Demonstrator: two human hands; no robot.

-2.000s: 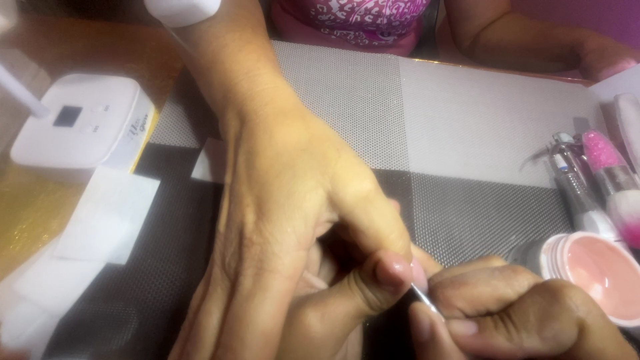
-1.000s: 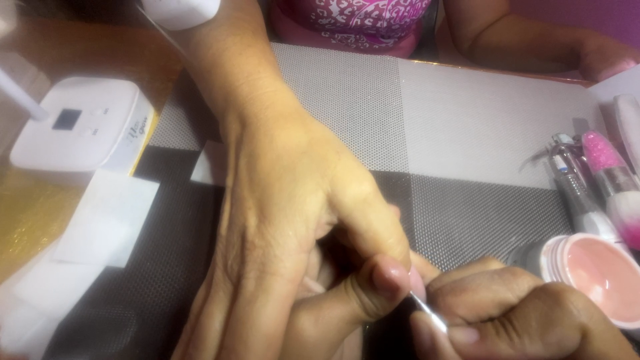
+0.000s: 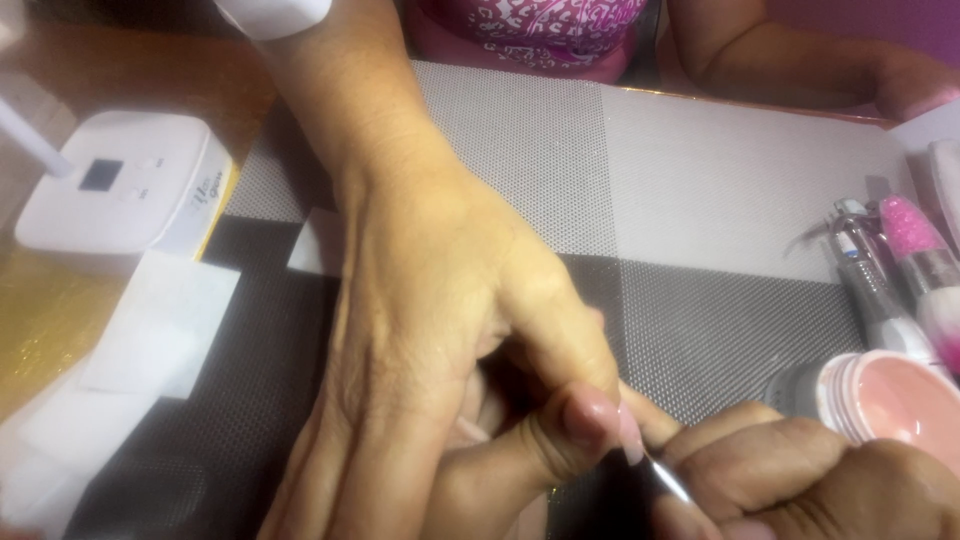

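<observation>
Another person's hand point(image 3: 442, 277) reaches down from the top across the table mat, its thumb ending in a long pinkish nail point(image 3: 630, 433). My left hand point(image 3: 517, 465) holds that thumb from below, my own thumb beside the nail; most of my fingers are hidden under the other hand. At the lower right, my right hand point(image 3: 795, 472) grips a thin brush-like tool with a metal ferrule point(image 3: 670, 480). Its tip is at the free end of the nail. Just behind my right hand is an open jar of pink gel point(image 3: 904, 401).
A white device with a small display point(image 3: 120, 180) stands at the left, near white wipes or paper squares point(image 3: 161, 322). At the right lie a pen-like tool point(image 3: 874, 277) and a pink-topped brush point(image 3: 915, 240). The person's other arm point(image 3: 795, 60) rests along the far edge.
The tool tip in my right hand has shifted slightly around the thumbnail's end. My left hand keeps its hold on the other person's thumb.
</observation>
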